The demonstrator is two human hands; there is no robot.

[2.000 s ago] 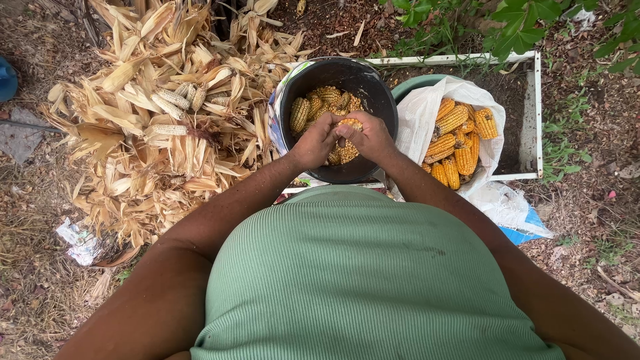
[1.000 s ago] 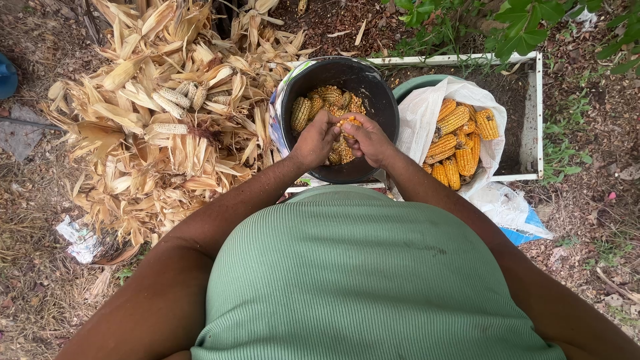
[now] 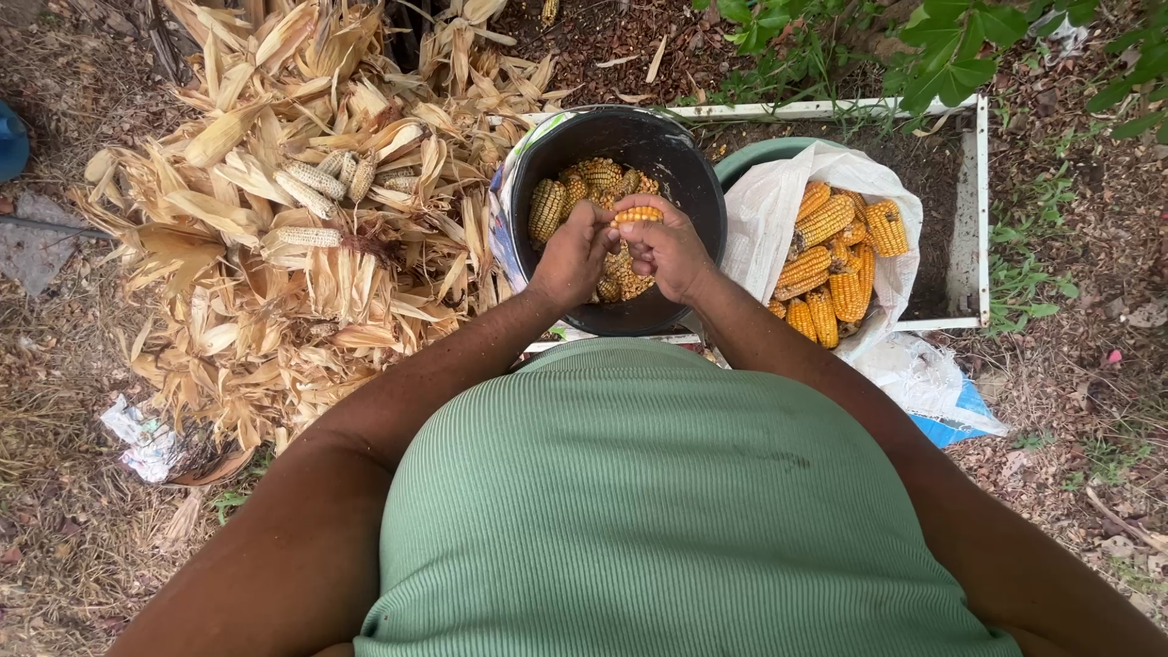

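Over a black bucket, my right hand grips an ear of corn with orange-yellow kernels, its fingers around the right part. My left hand is at the ear's left end, fingertips against it. Below them in the bucket lie several ears of corn and many loose kernels. To the right, a white woven sack lines a green tub and holds several husked ears. My palms are mostly hidden.
A big heap of dry corn husks spreads at the left, with several pale cobs on it. A white metal frame runs behind and right of the bucket and tub. Green leaves hang at upper right. A blue object stands at far left.
The ear between my hands shows more plainly now, lying crosswise; earlier my fingers covered most of it. Both hands stay over the bucket.
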